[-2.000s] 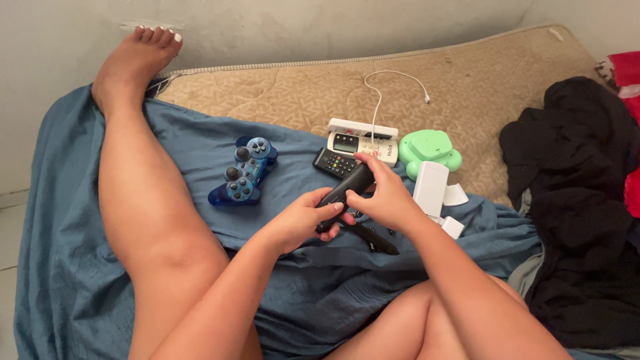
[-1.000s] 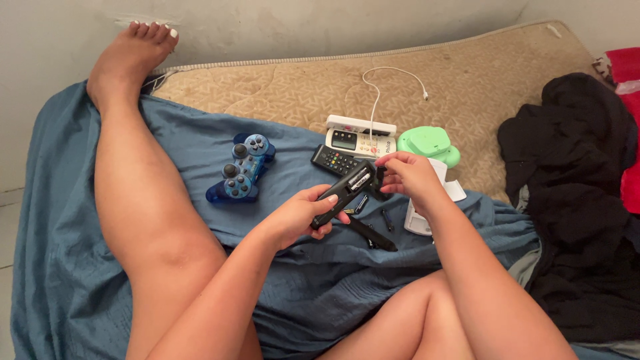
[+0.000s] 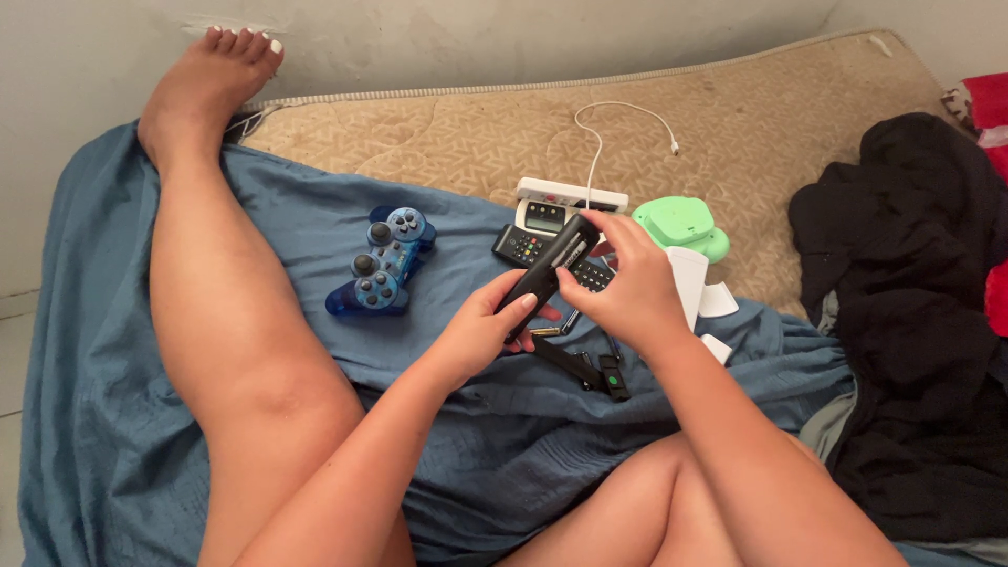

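Observation:
My left hand (image 3: 492,319) holds a black remote control (image 3: 539,279) by its lower end, back side up, with batteries (image 3: 568,250) visible in its uncovered compartment. The fingers and thumb of my right hand (image 3: 622,272) touch the upper end, on either side of the batteries. Below the remote lie loose batteries (image 3: 545,331), a long black piece (image 3: 568,362) and a small black cover (image 3: 613,378) with a green dot. Behind it are a black remote with coloured buttons (image 3: 520,246), a white remote with a display (image 3: 543,219) and another white remote (image 3: 571,191) on its side.
A blue game controller (image 3: 383,260) lies left on the blue sheet (image 3: 465,378). Right of my hands are a light green plastic object (image 3: 681,224), a white remote-like item (image 3: 687,283) and small white covers (image 3: 717,300). A white cable (image 3: 600,138) crosses the mattress (image 3: 441,134); black cloth (image 3: 906,315) lies right.
My right hand has moved left from near the white item onto the upper end of the remote. The battery compartment faced away from view two seconds ago; one second ago it showed.

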